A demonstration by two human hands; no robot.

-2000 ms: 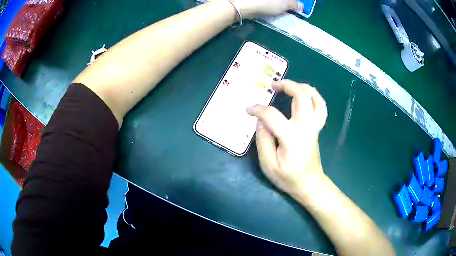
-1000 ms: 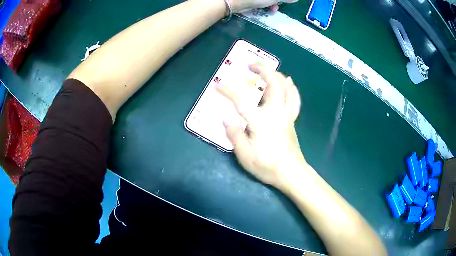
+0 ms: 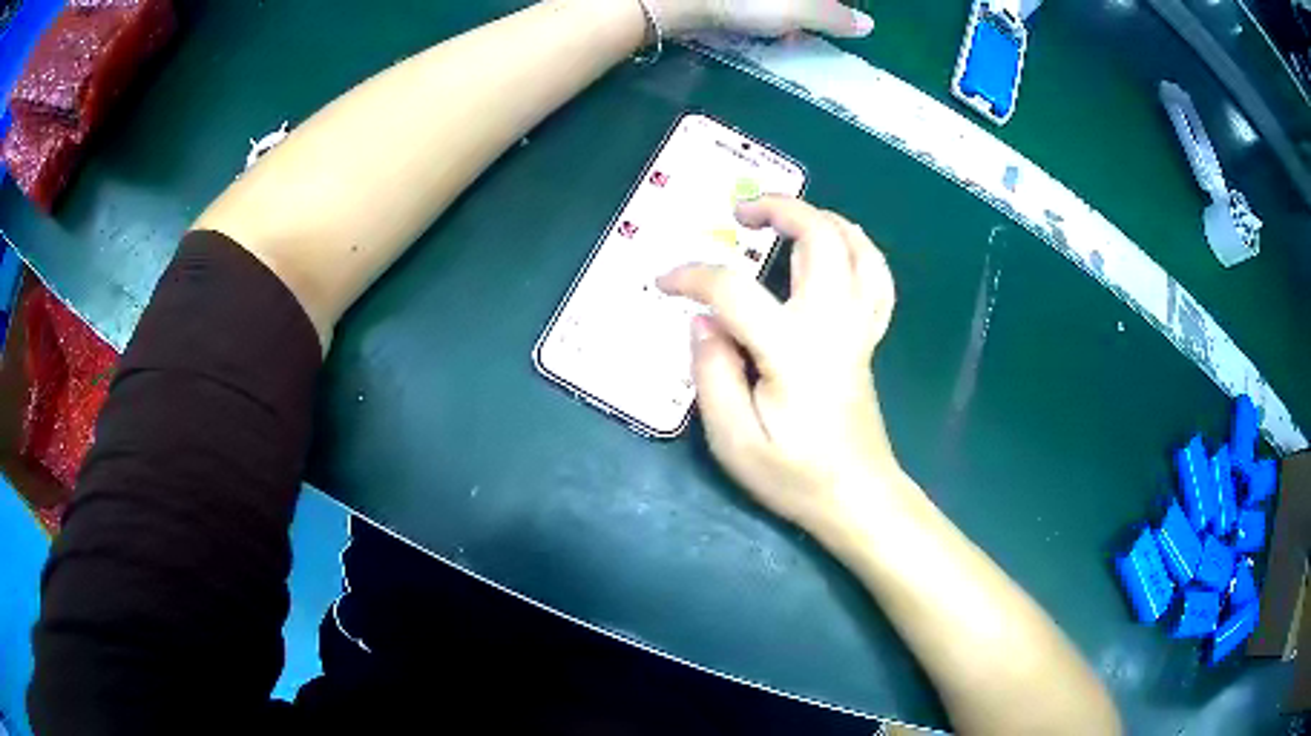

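A smartphone (image 3: 618,316) with a lit, pale screen lies flat on the dark green bench, tilted. My right hand (image 3: 798,345) is over its right side, fingers bent and apart, fingertips at or just above the screen; it grips nothing. My left hand (image 3: 769,17) is at the top edge, partly cut off, stretched over the whitish strip with its fingers extended; nothing shows in it. A white fan handle with a blue battery (image 3: 992,65) lies on the green conveyor to the right of my left hand.
Another white fan body (image 3: 1212,180) lies on the belt at upper right. Loose blue battery packs (image 3: 1215,554) are heaped at right beside a brown carton (image 3: 1284,561). A small white spoked part (image 3: 268,143) lies beyond my left forearm. Red shiny bundles (image 3: 72,94) are at the left edge.
The blue-filled handle and the other fan body have moved right along the belt. My right hand moved left over the phone, then slightly back right. The phone appears slightly further left than at first.
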